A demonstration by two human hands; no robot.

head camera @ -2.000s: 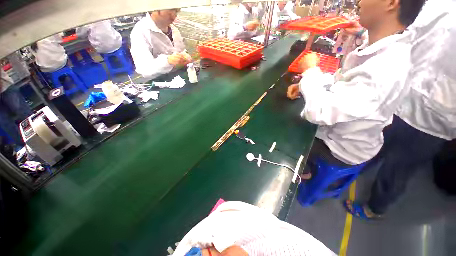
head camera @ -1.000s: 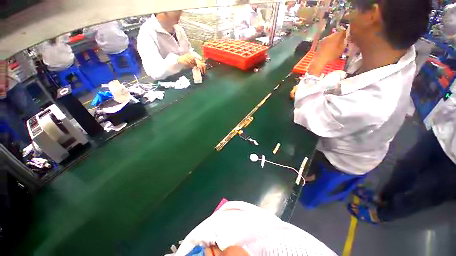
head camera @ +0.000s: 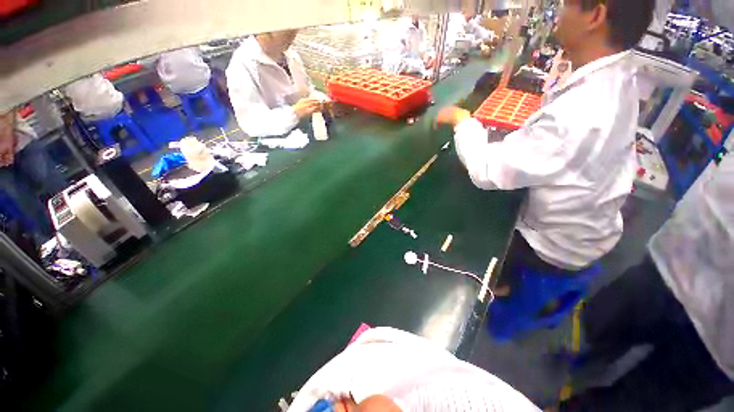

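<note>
A white sleeve [head camera: 402,366] and a bit of bare skin with a blue band [head camera: 322,405] show at the bottom edge. My hands are cut off below; no fingers show. On the dark-green belt [head camera: 233,249], a small dark part with an orange piece [head camera: 394,222] lies beside a long yellow-brown strip [head camera: 378,222]. Nearer me, a white disc [head camera: 411,257] has a thin cord running right to a cream tape strip [head camera: 488,279]. A short cream strip [head camera: 447,242] lies loose-looking above the cord. A pink edge [head camera: 360,331] shows behind my sleeve.
A person in white [head camera: 555,161] sits at the right with an arm over the belt, by a red tray [head camera: 509,108]. Another person [head camera: 261,88] works opposite, beside stacked red trays [head camera: 378,91]. A white-grey machine [head camera: 96,217] stands far left. Someone stands at the right edge.
The right-hand person's hand has come down from near the face and reaches over the belt. The raised red tray is no longer held up. The standing person has moved right. The view has shifted slightly.
</note>
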